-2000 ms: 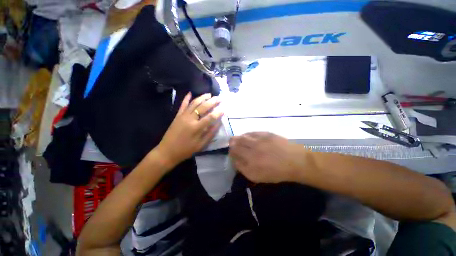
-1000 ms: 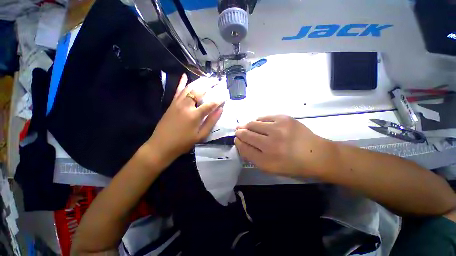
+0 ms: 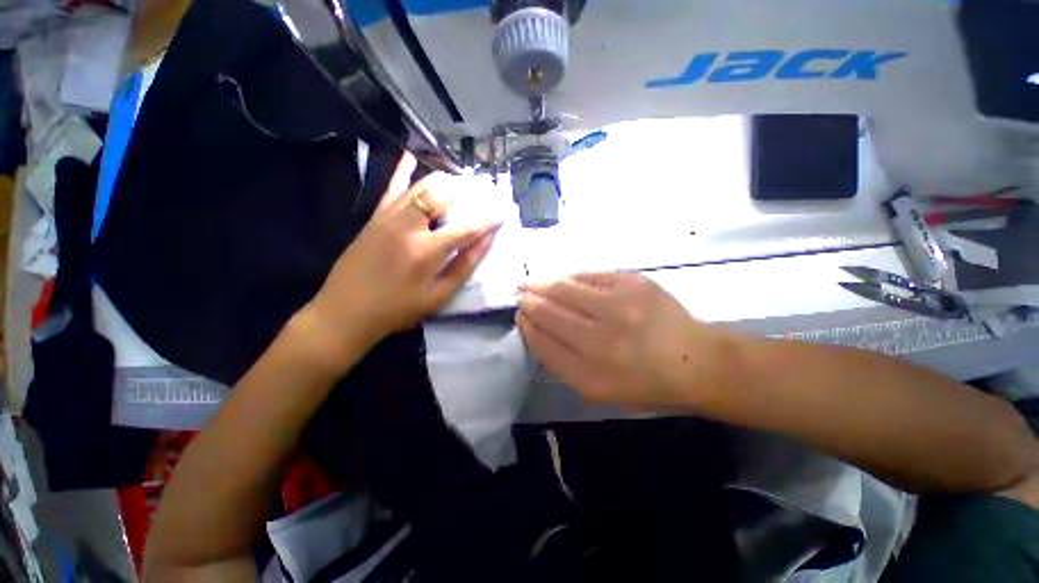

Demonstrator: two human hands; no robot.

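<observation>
A white cloth piece [image 3: 473, 382] lies under both hands and hangs over the table's front edge. A large black fabric panel [image 3: 217, 205] spreads to the left of the needle area. My left hand [image 3: 399, 256] presses flat on the cloth just below the presser foot [image 3: 492, 165], fingers spread. My right hand [image 3: 604, 336] pinches the edge of the white cloth near the table front. Glare hides the cloth edge at the needle.
The sewing machine [image 3: 729, 63] spans the top. A black smartphone [image 3: 804, 157] lies on its bed. A white marker [image 3: 918, 239], thread snips [image 3: 911, 294] and red-handled tool [image 3: 974, 205] lie at the right. A ruler strip [image 3: 171, 391] runs along the front edge. A red crate [image 3: 142, 490] is below left.
The view has moved closer to the machine. Since a second ago both hands and the white cloth have shifted slightly left in view. Both hands keep their hold.
</observation>
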